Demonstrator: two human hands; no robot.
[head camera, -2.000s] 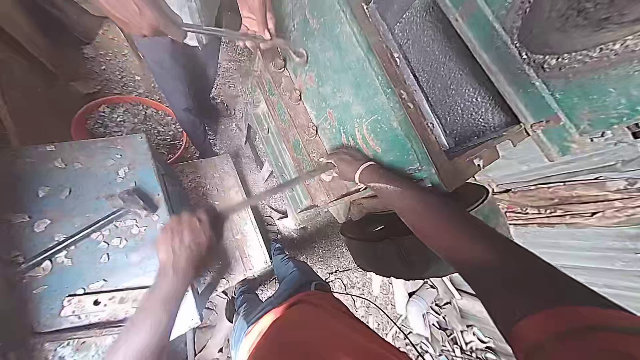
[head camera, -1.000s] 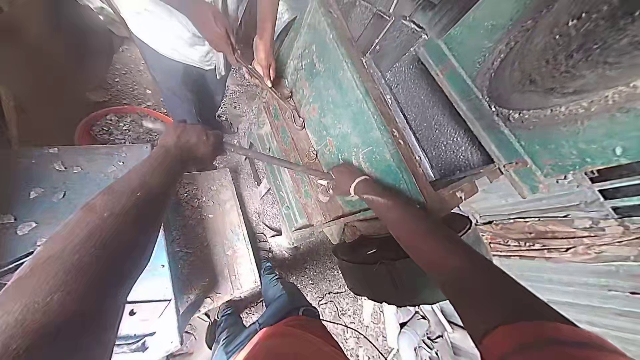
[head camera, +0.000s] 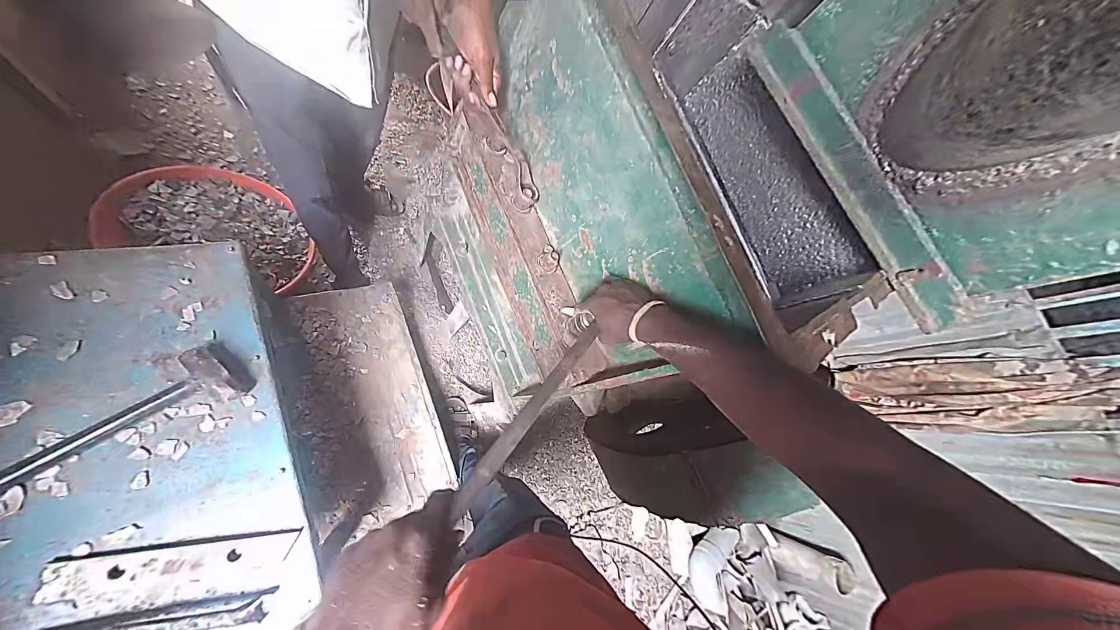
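Note:
My left hand, at the lower middle and blurred, is closed around the near end of a long metal bar. The bar slants up to the rusty edge strip of a green metal bench. At its far end my right hand, with a pale bracelet at the wrist, grips something small by a bolt on the strip; the fingers hide most of it. Further up the strip lie a metal hook and a ring-shaped bolt. Another person's hands hold a thin tool at the strip's upper end.
A hammer lies among pale chips on a blue metal table at the left. Behind it is an orange basin of chips. A dark round container stands under the bench. A black tray of dark grit is at the right.
My left hand has swung the near end of the bar down toward my body; one second ago it was up at the left. My right hand stays at the same bolt.

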